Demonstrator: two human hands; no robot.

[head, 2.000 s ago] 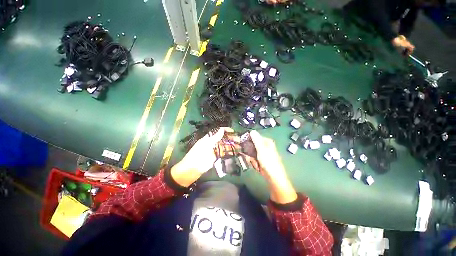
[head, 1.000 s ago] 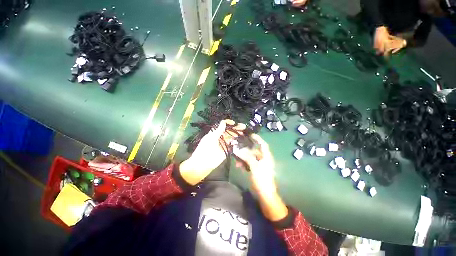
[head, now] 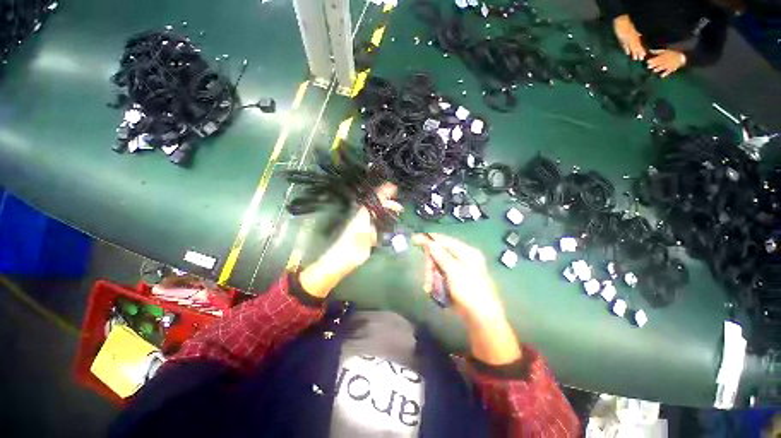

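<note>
My left hand (head: 364, 229) holds a bundle of black coiled cables (head: 330, 192) that fans out up and to the left over the yellow-striped seam. A white-faced square module (head: 399, 243) shows between my hands, by my left fingers. My right hand (head: 458, 272) is a little to the right, with its fingers closed on a dark module (head: 438, 287) below them. A pile of coiled cables with white-faced modules (head: 411, 141) lies just beyond my hands on the green table (head: 368, 368). Details at the fingertips are blurred.
Another cable pile (head: 171, 94) lies left of the pale post (head: 325, 43). More cables (head: 599, 205) and a large heap (head: 719, 197) lie to the right. Another person's hands (head: 648, 53) are at the upper right. A red bin (head: 94, 325) stands at the lower left.
My left hand has raised the cable bundle, which now spreads up and left. My right hand has moved apart from it to the right. The other person's hands have moved up and left.
</note>
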